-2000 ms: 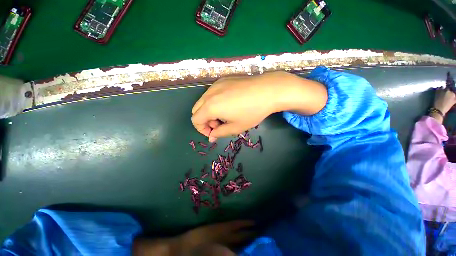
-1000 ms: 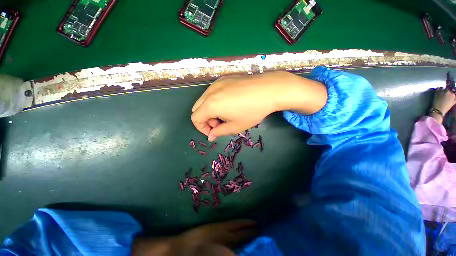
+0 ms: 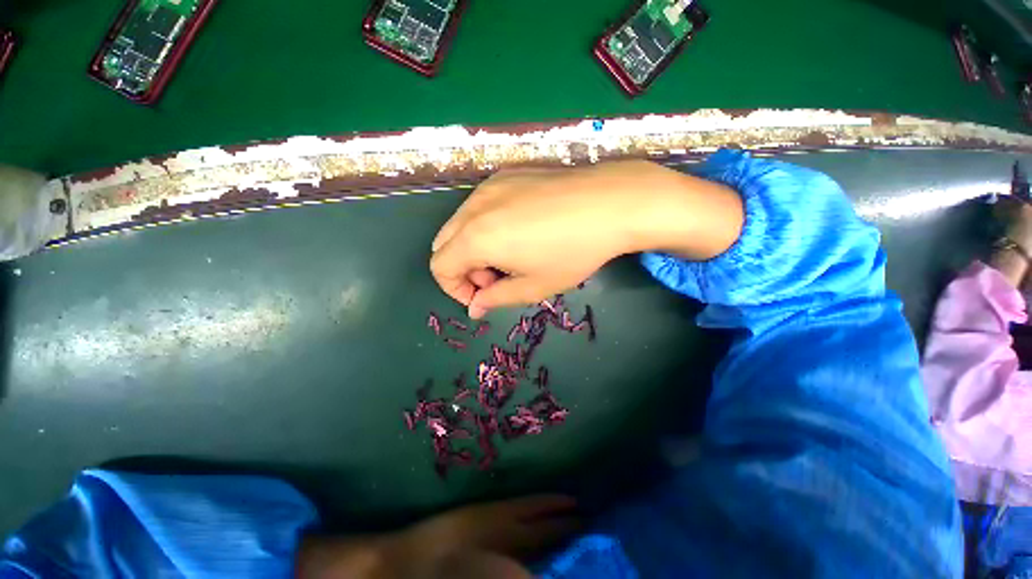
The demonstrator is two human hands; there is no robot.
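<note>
A loose pile of tiny dark red side keys [image 3: 492, 390] lies on the dark green bench top. My right hand [image 3: 532, 238] is above the pile's far edge, palm down, with fingers curled and thumb and forefinger pinched together. Whether a side key is between them cannot be seen. My left hand [image 3: 487, 537] lies low at the near edge in shadow, below the pile, fingers stretched to the right and partly apart. Nothing shows in it, and its near part is cut off by the picture's edge.
Red-rimmed phone housings with green boards [image 3: 643, 43] lie on the green belt [image 3: 509, 96]. A peeling edge strip [image 3: 373, 158] separates belt and bench. A whitish wrapped post [image 3: 25, 213] stands at left. Another person's pink sleeve [image 3: 979, 368] and hand are at right.
The phone housings on the belt have moved left. My two hands have hardly moved. The other person's hand at the right has shifted slightly nearer.
</note>
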